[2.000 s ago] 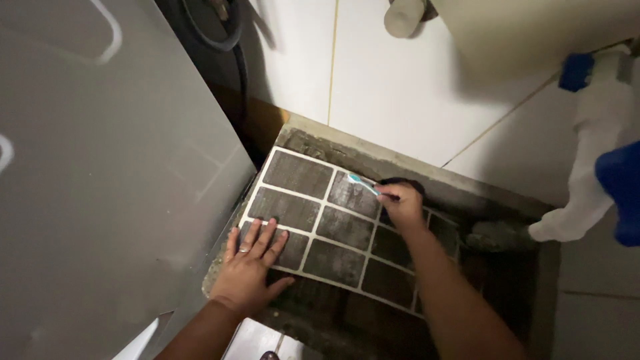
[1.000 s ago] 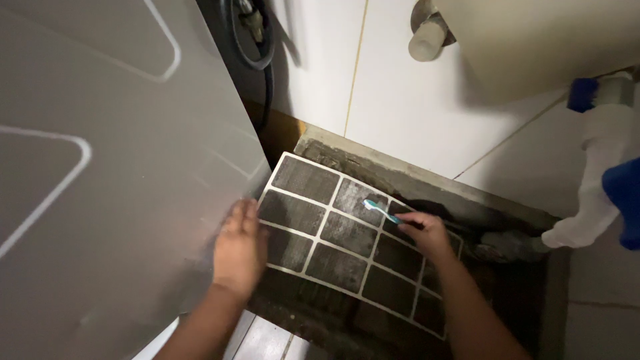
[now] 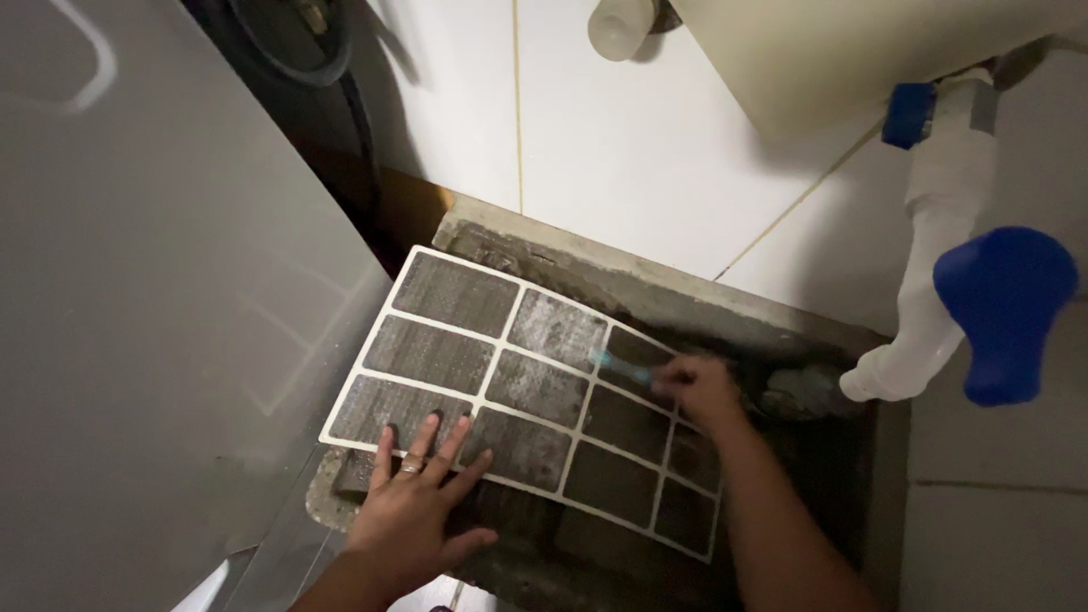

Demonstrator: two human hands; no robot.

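Note:
A white-framed mesh air filter (image 3: 535,387) lies tilted across a concrete basin (image 3: 663,297). My left hand (image 3: 416,493), with a ring on one finger, rests spread on the filter's lower left edge, its fingertips on the mesh. My right hand (image 3: 701,395) grips a light-blue toothbrush (image 3: 627,367), blurred, whose head is at the frame bar between two upper mesh panels. Whitish residue shows on the upper and central panels left of the brush. The brush handle's end is hidden inside my right hand.
A grey metal appliance panel (image 3: 170,255) stands close on the left, with a dark hose (image 3: 361,127) behind it. White wall tiles (image 3: 595,153) rise behind the basin. To the right are a white drain pipe (image 3: 931,272) and a blue plastic object (image 3: 1007,306).
My left hand has come from beside the grey panel onto the filter's lower edge. The toothbrush, still in my right hand, has shifted toward the bar right of the whitish upper panel.

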